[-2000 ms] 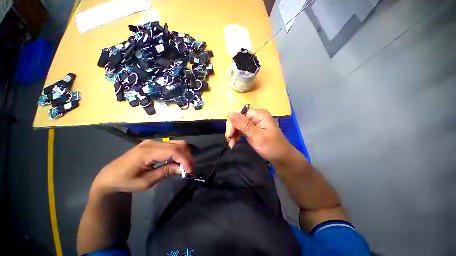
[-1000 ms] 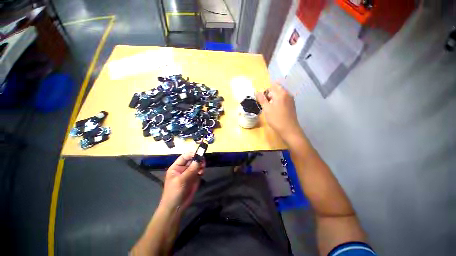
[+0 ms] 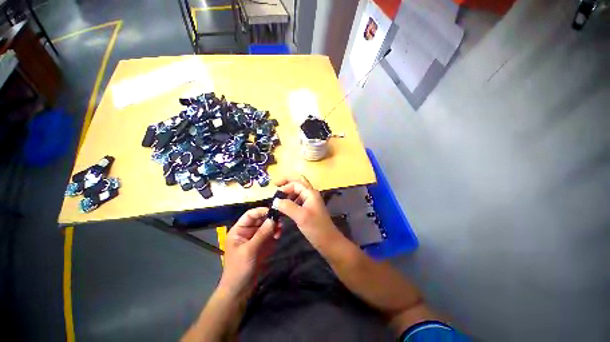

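My left hand (image 3: 249, 242) holds a short black leather tab (image 3: 273, 212) upright, just off the table's front edge. My right hand (image 3: 305, 208) grips the upper end of the same tab, and the fingers of both hands nearly meet. The paint pot (image 3: 314, 148), whitish with black contents, stands on the right side of the table. A thin rod (image 3: 351, 89) leans out of it to the upper right. A short piece also sticks out at the pot's right rim.
A large pile of tabs (image 3: 213, 141) lies mid-table. A small group of tabs (image 3: 93, 185) lies at the left table edge. A white paper sheet (image 3: 157, 83) is at the back. A blue crate (image 3: 394, 220) sits below the table's right side.
My right hand has left the pot and come down to the tab in my left hand. The rod now rests in the pot. The view has shifted, showing more of the blue crate.
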